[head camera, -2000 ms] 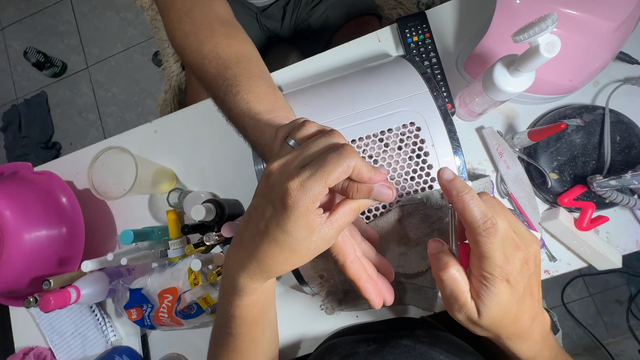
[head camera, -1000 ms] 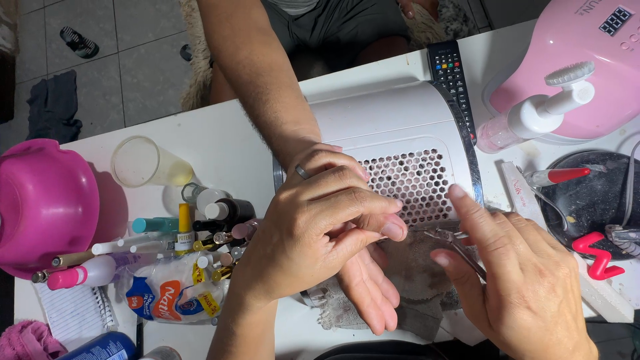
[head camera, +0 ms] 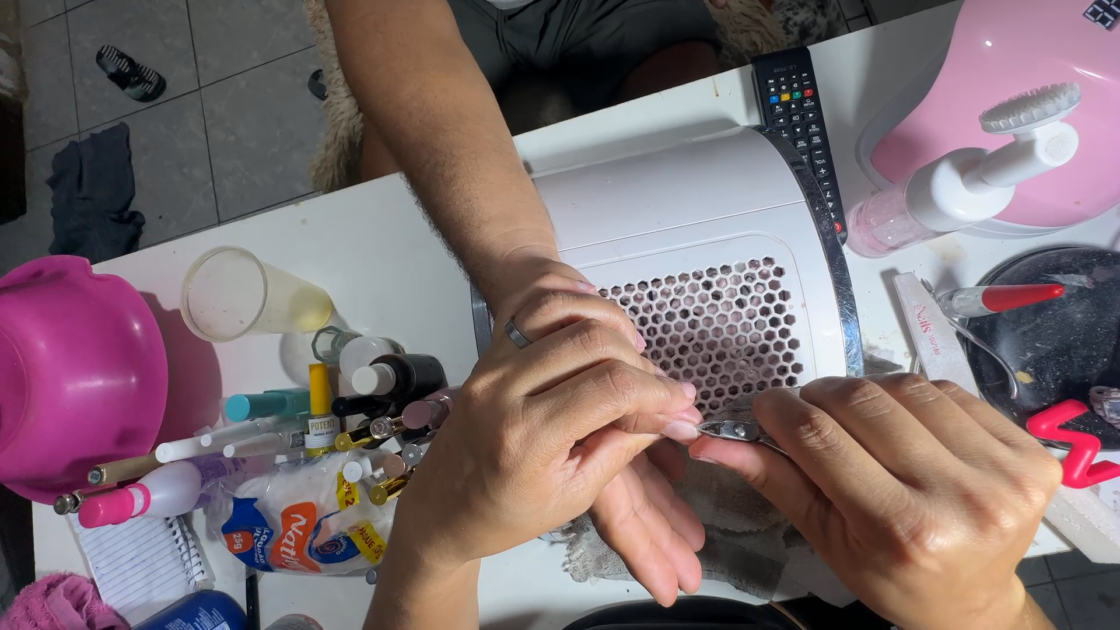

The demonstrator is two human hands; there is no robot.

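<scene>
My left hand (head camera: pixel 560 411), with a ring on one finger, grips a finger of another person's hand (head camera: pixel 652 525), whose forearm (head camera: pixel 446 140) reaches in from the top. My right hand (head camera: pixel 910 481) is closed around metal cuticle nippers (head camera: pixel 735 430); their jaws touch the tip of the held finger. Beneath the hands lies a white nail dust collector (head camera: pixel 674 192) with a honeycomb grille (head camera: pixel 717 324). A grey cloth (head camera: pixel 717 516) is below it, partly hidden by the hands.
Left: a magenta bowl (head camera: pixel 79 376), a plastic cup (head camera: pixel 254 293), nail polish bottles (head camera: pixel 319 411), a cotton bag (head camera: pixel 297 534), a spiral notebook (head camera: pixel 140 560). Right: a remote control (head camera: pixel 801 131), a pump bottle (head camera: pixel 954 192), a pink nail lamp (head camera: pixel 945 114), a nail file (head camera: pixel 932 337), a black dish (head camera: pixel 1050 324).
My right hand has brought the nippers left to the held fingertip, and its fingers have curled in more. My left hand still holds the other person's finger.
</scene>
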